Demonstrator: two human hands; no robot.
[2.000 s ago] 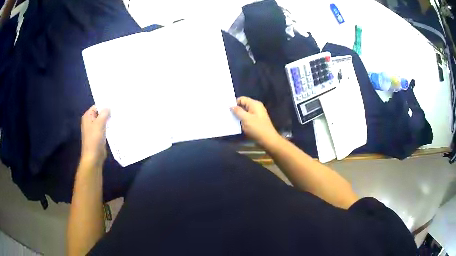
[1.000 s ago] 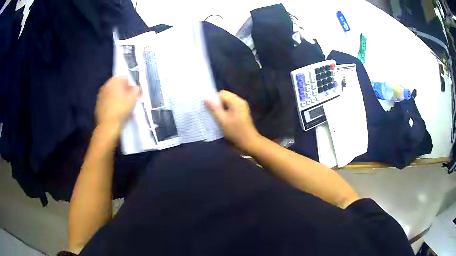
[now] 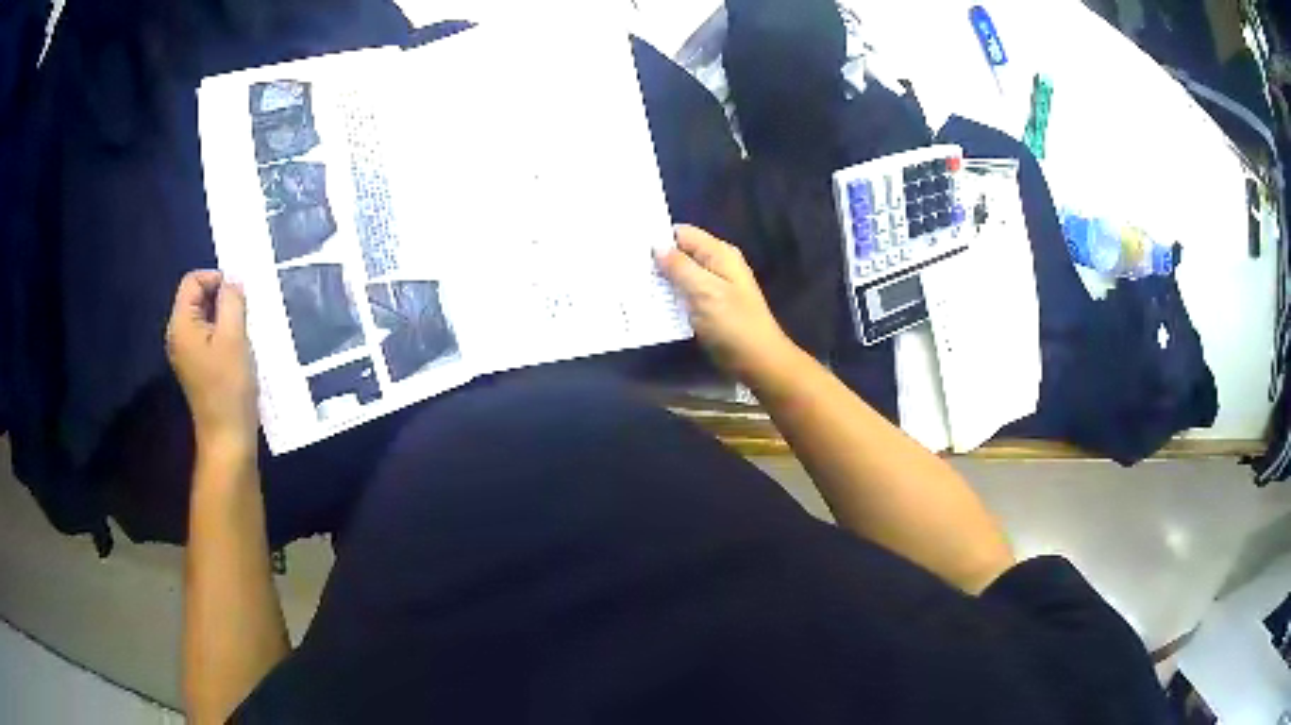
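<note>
White production sheets [image 3: 496, 198] are held open over dark cloth, in front of my body. The left page shows several dark garment photos beside small text; the right page is mostly white with faint marks. My left hand [image 3: 213, 347] grips the left edge, its thumb on the page. My right hand [image 3: 719, 300] grips the lower right edge with thumb and fingers. Both hands are bare.
Dark garments [image 3: 99, 255] heap at the left and under the sheets. A calculator [image 3: 906, 234] rests on white record sheets [image 3: 991, 333] at the right. Beyond lie a blue marker [image 3: 988, 36], a green-handled tool [image 3: 1041, 116] and a clear bottle [image 3: 1111, 245] on the white table [image 3: 1189, 170].
The sheets were blank-looking, then blurred while being turned; now they lie open on a photo page. My left hand has moved back out to the left edge; my right hand keeps its hold.
</note>
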